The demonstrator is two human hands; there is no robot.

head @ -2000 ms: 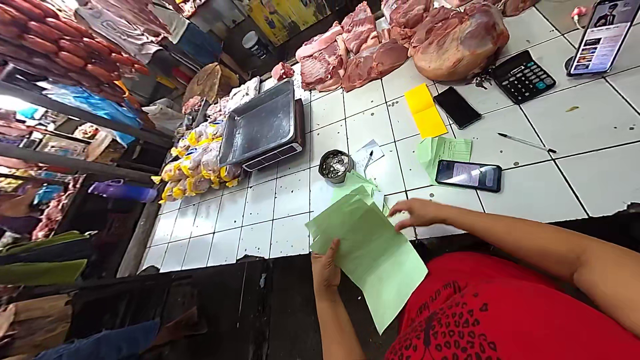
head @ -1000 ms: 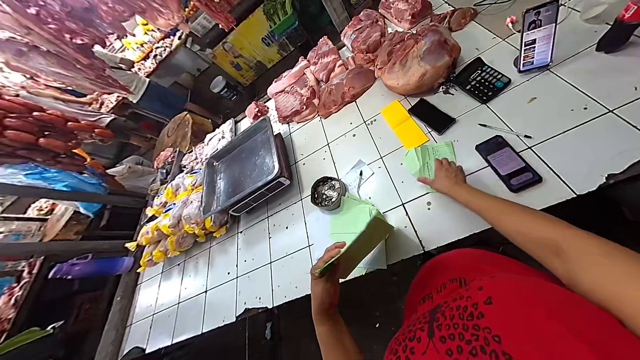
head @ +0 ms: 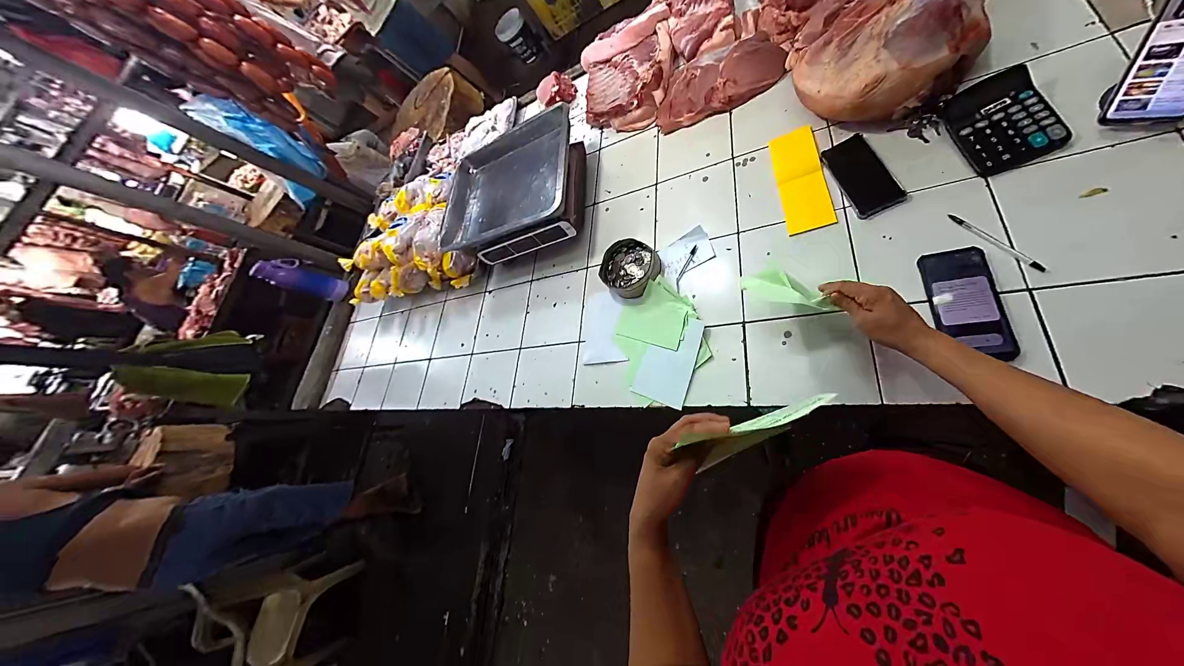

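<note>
My left hand point(head: 680, 462) holds green paper sheets point(head: 763, 424) just off the counter's front edge. Between the fingertips of my right hand point(head: 874, 310) is a smaller green slip point(head: 784, 289), low over the white tiles. More green slips point(head: 655, 314) and a pale paper point(head: 668, 363) lie beside a round tin of coins point(head: 630, 268). A pen rests on a white paper point(head: 686, 257) behind them. To the right are a lit phone point(head: 969, 301), a ballpoint pen point(head: 997, 243), a dark phone point(head: 863, 176), a yellow folded paper point(head: 802, 180) and a calculator point(head: 1006, 122).
A scale with a metal tray point(head: 509, 185) stands left of the tin, beside yellow-tied bags point(head: 412, 245). Raw meat cuts point(head: 721, 79) and a large piece point(head: 888, 60) line the back. A propped screen point(head: 1147, 74) is at far right. A person in jeans point(head: 250, 527) is at lower left.
The green sheets in my left hand have come down over the counter's front edge. My right hand has lifted the small green slip and moved it nearer the front edge. The view has shifted.
</note>
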